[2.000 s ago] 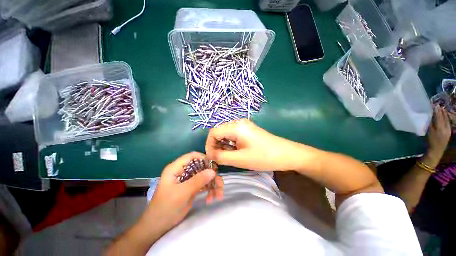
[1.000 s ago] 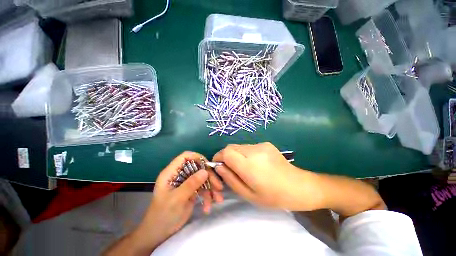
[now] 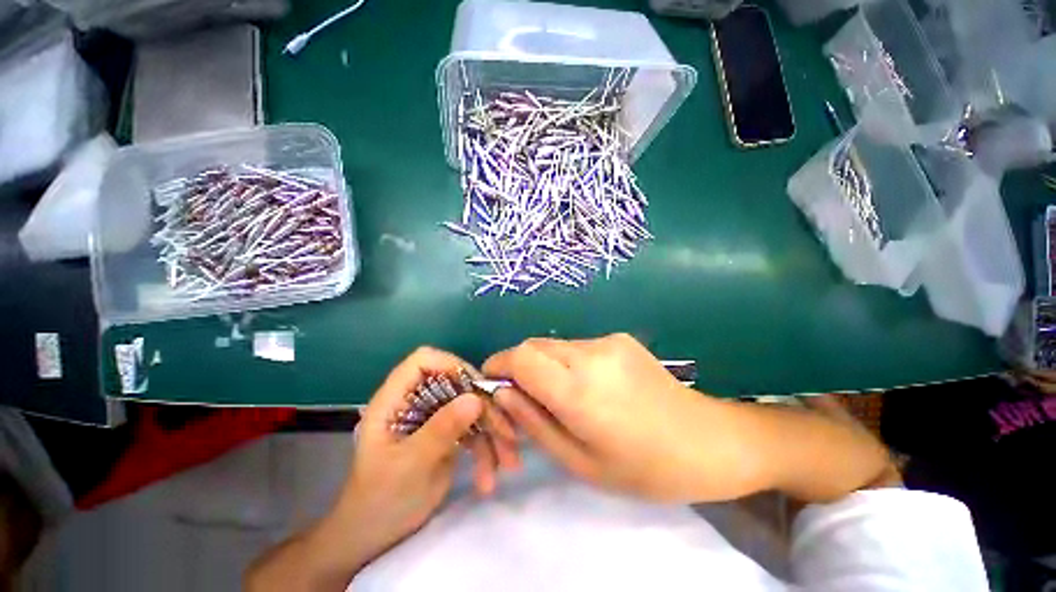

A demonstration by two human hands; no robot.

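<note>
My left hand [image 3: 419,434] holds a fanned row of metal pins [image 3: 431,399] between thumb and fingers. My right hand [image 3: 614,411] meets it at the fingertips and pinches a small silver piece [image 3: 491,385] against the end of the row. A slim dark object with a light edge [image 3: 679,369] shows just behind my right hand; I cannot tell whether it is held. A loose pile of pins [image 3: 554,197] spills from a tipped clear tub [image 3: 567,32] beyond my hands. More pins [image 3: 249,226] lie in the clear left tub [image 3: 107,278].
A smartphone [image 3: 754,79] lies right of the tipped tub. Small clear boxes [image 3: 863,214] with some pins stand at the right. Stacked plastic boxes [image 3: 41,110] and a white cable [image 3: 324,26] are at the upper left. The green bench [image 3: 405,312] ends just before my body.
My right hand has come down from the pile's near edge to the held row, now pinching a silver piece there. The dark object behind it has come into view. The camera view has shifted.
</note>
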